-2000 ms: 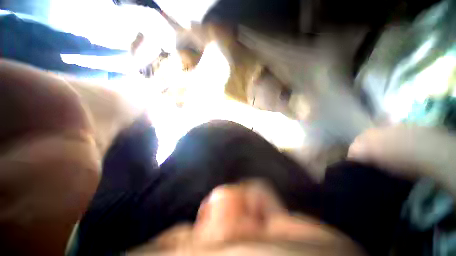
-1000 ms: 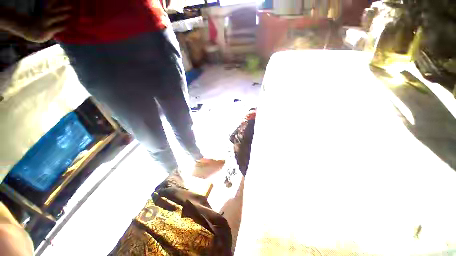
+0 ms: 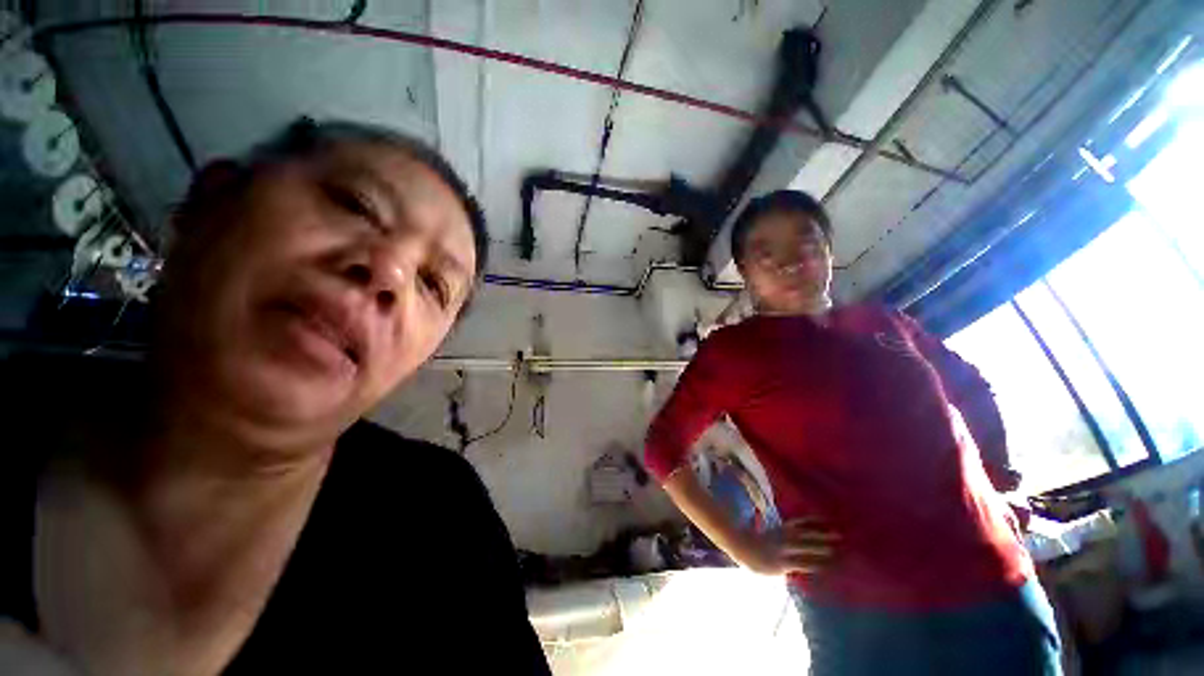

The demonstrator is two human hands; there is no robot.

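No hand of mine can be made out, and no work piece shows. Nearest in front is a person in a black top [image 3: 409, 555], leaning in large at the left. A pale blurred patch of skin at the bottom left corner is cut off by the edge; I cannot tell whose it is. A second person in a red long-sleeved top [image 3: 858, 462] stands at the right, a hand on the hip.
The view tilts up to a ceiling with a red pipe [image 3: 528, 56] and dark pipes. White thread cones [image 3: 53, 143] are at the upper left. A bright window [image 3: 1056, 357] is on the right. A pale, sunlit surface [image 3: 700, 621] lies low behind the people.
The view has swung from the floor, garment and bright white surface up to the ceiling. The black-clad person's head and chest now show, and the red-topped person shows from the head to the hips.
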